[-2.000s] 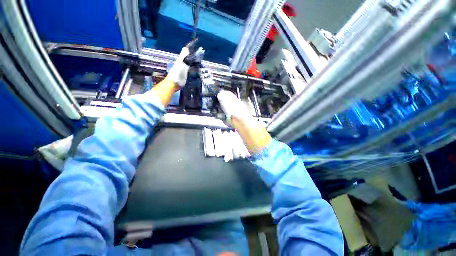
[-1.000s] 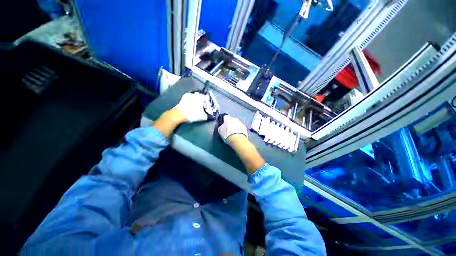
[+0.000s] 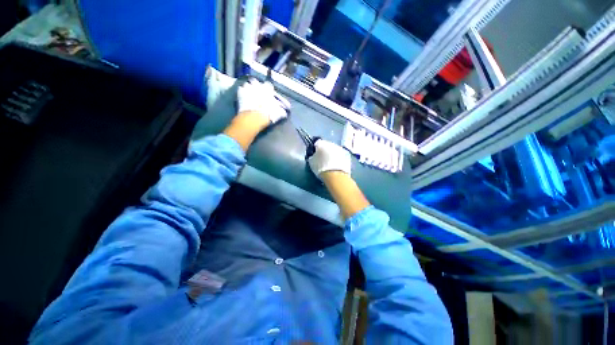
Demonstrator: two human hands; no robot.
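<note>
My left hand [image 3: 261,101], in a white glove, is at the left end of the green-grey mat [image 3: 276,149]. Its fingers are curled around a small silver-white piece, which is mostly hidden; a dark tip shows above the hand. My right hand [image 3: 330,158], also gloved, is shut on dark-handled tweezers [image 3: 307,137], whose slim tips point up and left toward my left hand. A row of several silver-white workpieces [image 3: 375,149] lies side by side on the mat's right part.
Behind the mat are the guide rails [image 3: 303,92] and the upright black fixture block [image 3: 346,82]. A large black tray [image 3: 74,168] with a comb-like row of pieces [image 3: 25,101] is at the left. Aluminium posts [image 3: 512,101] stand at the right.
Since two seconds ago, both hands have come from the black block to the mat. Since one second ago, my hands have moved apart and the tweezers' tips have come into clear view.
</note>
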